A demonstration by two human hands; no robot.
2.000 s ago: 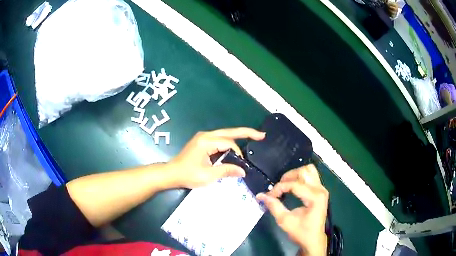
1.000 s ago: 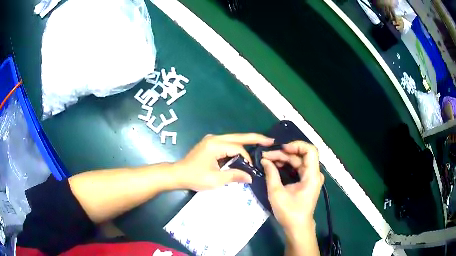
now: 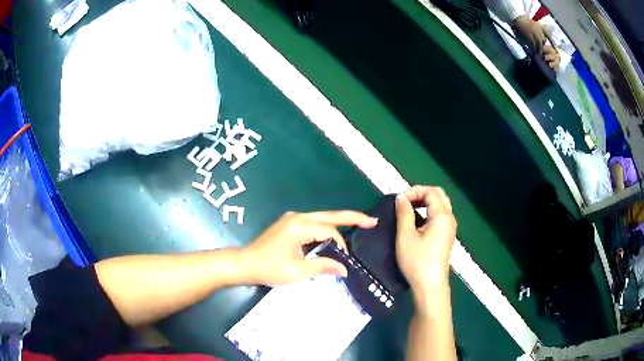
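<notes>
The black plastic housing (image 3: 376, 243) lies flat on the green worktop by the white rail, partly hidden by my hands. My left hand (image 3: 300, 243) holds the folded black pad sheet (image 3: 364, 282) between thumb and fingers, its index fingertip on the housing. White circles show along the strip. The white release liner (image 3: 300, 321) with blue print lies below it. My right hand (image 3: 426, 233) is at the housing's upper right corner, thumb and fingertips close together there. Whether a pad is between them cannot be seen.
White plug pin protectors (image 3: 222, 173) lie in a loose pile beyond my left hand, next to a large filled bag (image 3: 141, 81). A blue bin (image 3: 46, 190) stands at the left edge. Beyond the white rail (image 3: 318, 116) runs the green conveyor belt. A person's hands (image 3: 540, 42) show opposite.
My right hand has moved from the strip up to the housing's far right corner. More white circles show on the strip. The view has shifted slightly.
</notes>
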